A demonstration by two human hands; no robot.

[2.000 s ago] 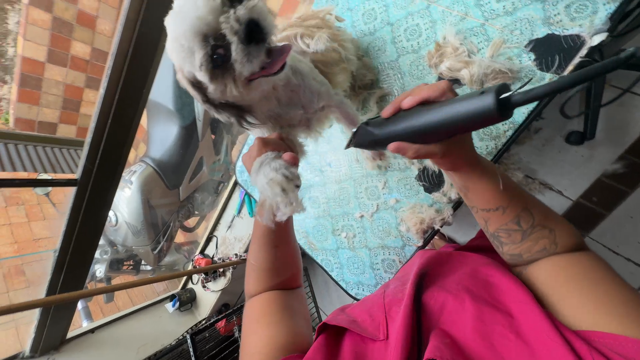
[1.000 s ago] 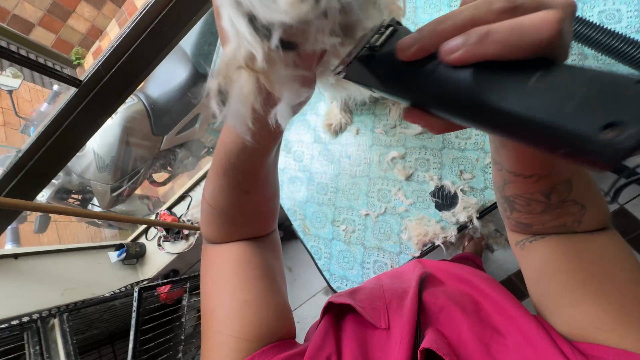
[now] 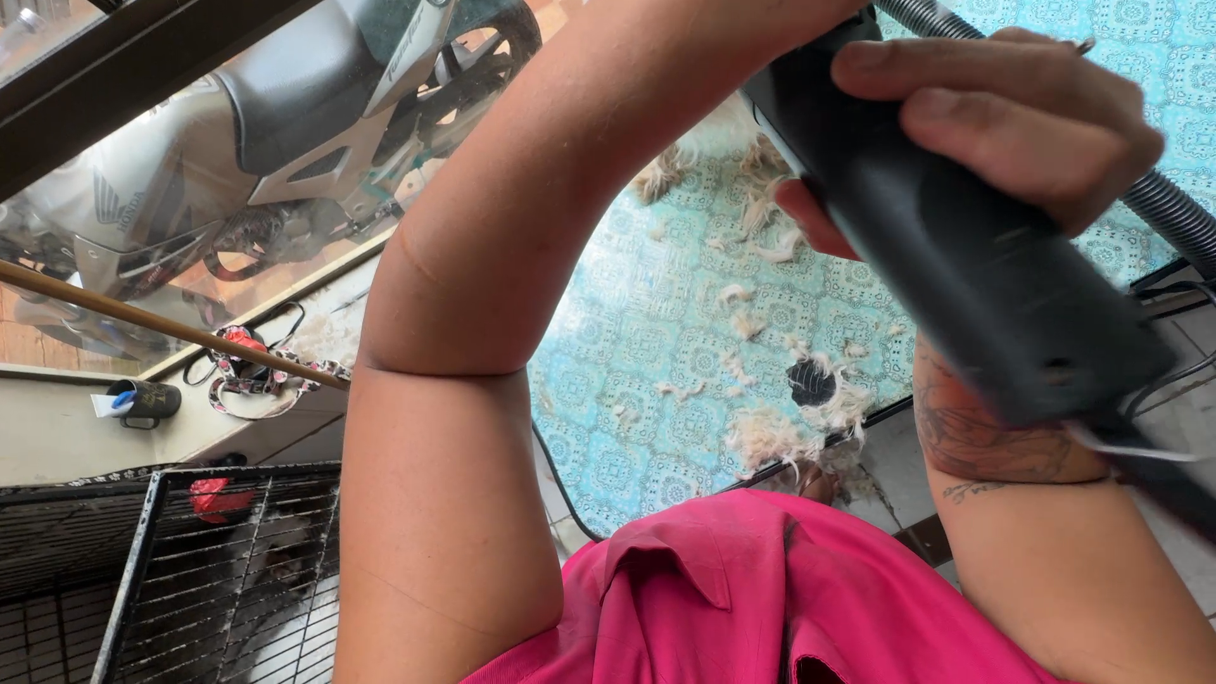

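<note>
At the upper right my right hand (image 3: 1016, 123) grips a black electric hair clipper (image 3: 959, 228), its body running down to a cord at the lower right. The clipper's head end lies by my left wrist at the top edge. My left forearm reaches up and out of the frame, so my left hand is out of view. The dog is not visible either. Tufts of cut fur (image 3: 769, 437) lie on the blue patterned table top (image 3: 617, 313) below, around a small black piece (image 3: 812, 382).
A wire cage (image 3: 228, 570) stands at the lower left. On the ledge above it are a dark mug (image 3: 147, 404) and a patterned strap (image 3: 252, 389). A wooden stick (image 3: 171, 323) crosses the left side; a motorcycle (image 3: 275, 123) is behind glass. A ribbed hose (image 3: 1173, 214) runs at the right.
The dog, seen in both earlier frames, has left the view. My left hand, at the dog's leg two seconds ago, has passed beyond the top edge. The clipper now appears larger and closer.
</note>
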